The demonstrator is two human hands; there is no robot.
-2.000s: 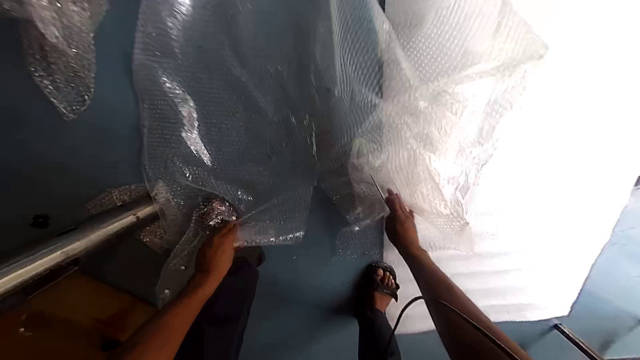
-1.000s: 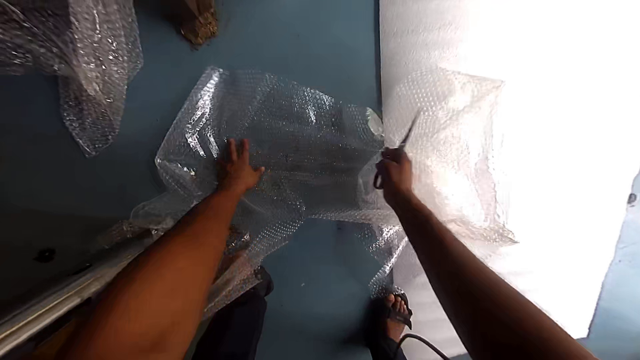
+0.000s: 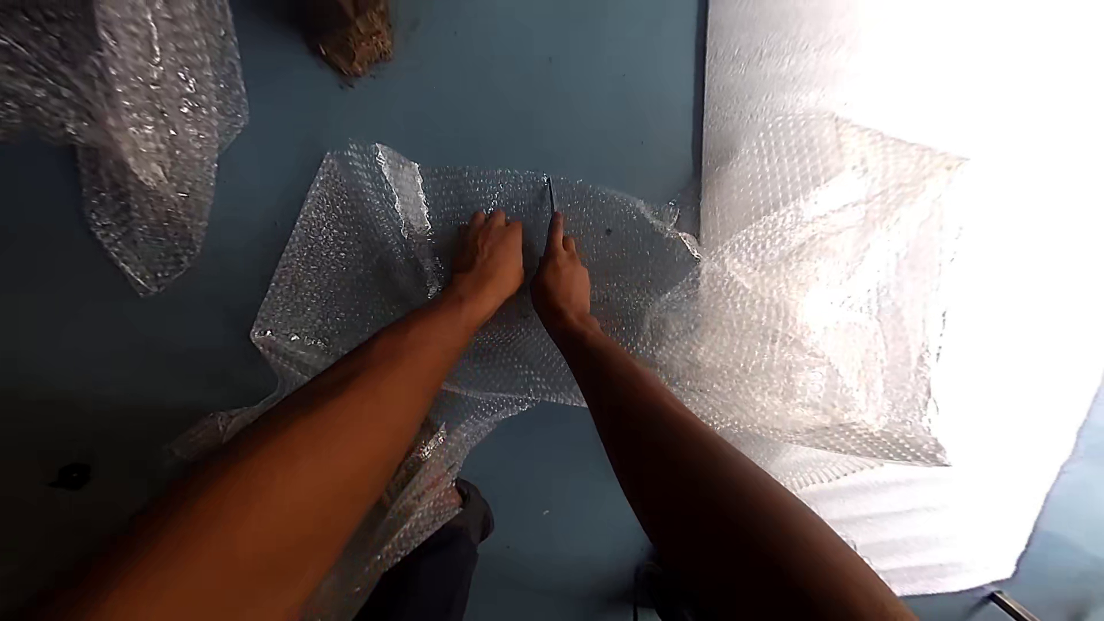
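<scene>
A sheet of clear bubble wrap (image 3: 345, 250) lies spread over the blue floor, its right part resting on white foam sheeting (image 3: 940, 535). My left hand (image 3: 490, 254) presses down on the wrap near its middle, fingers pointing to the far edge; whether it pinches the plastic is hidden. Just right of it, my right hand (image 3: 562, 276) is closed on a thin dark-bladed tool (image 3: 551, 195), which looks like scissors or a knife. The blade tip is at the far edge of the wrap. Most of the handle is hidden in my fingers.
More crumpled bubble wrap (image 3: 164, 147) lies at the upper left. A brown bundle (image 3: 354, 39) with a frayed end sits at the top. My dark-trousered leg (image 3: 431, 561) is at the bottom, beside a trailing strip of wrap. A metal rod end (image 3: 1009, 604) shows at the lower right.
The wrap, lifted two seconds ago, now lies flatter. My left hand has moved right across it, and my right hand with the blade has moved left, so the hands are close together.
</scene>
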